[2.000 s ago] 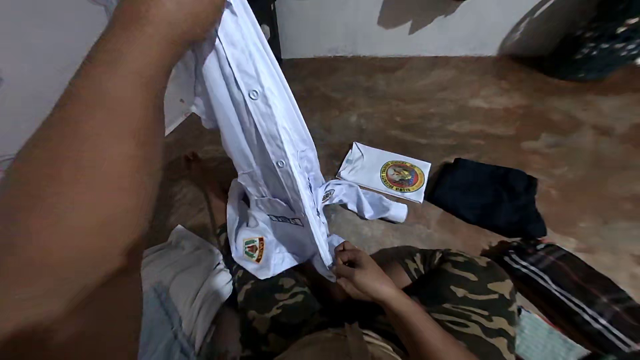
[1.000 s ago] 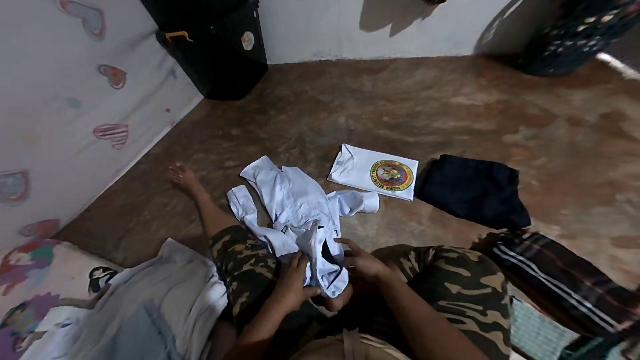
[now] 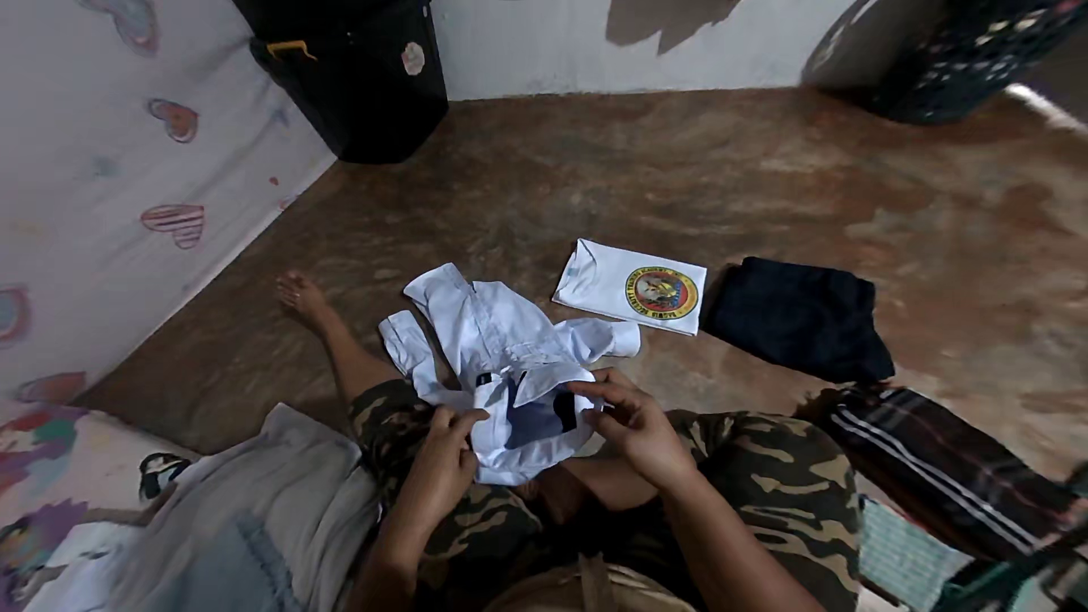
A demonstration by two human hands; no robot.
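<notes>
A white collared shirt [image 3: 510, 319] lies crumpled over the floor and my lap, its collar end toward me and its sleeves spread to the sides. My left hand [image 3: 446, 450] pinches the left edge of the collar area. On the other side, my right hand [image 3: 625, 416] holds the collar's right edge between thumb and fingers. Just beyond the shirt rests a folded white T-shirt [image 3: 586, 285] with a round colored emblem. Beside that is a folded dark garment [image 3: 795, 319].
Dark plaid cloth [image 3: 943, 467] lies folded at the right. Grey cloth [image 3: 263, 510] is heaped at my left. A black bin [image 3: 365, 93] stands by the wall, and a dark plastic basket [image 3: 943, 76] is at the upper right. My legs wear camouflage shorts [image 3: 765, 484].
The white shirt, held up by my raised left hand two seconds ago, now lies lowered on the floor and lap. Both hands are at its collar, which has been spread wider in the last second.
</notes>
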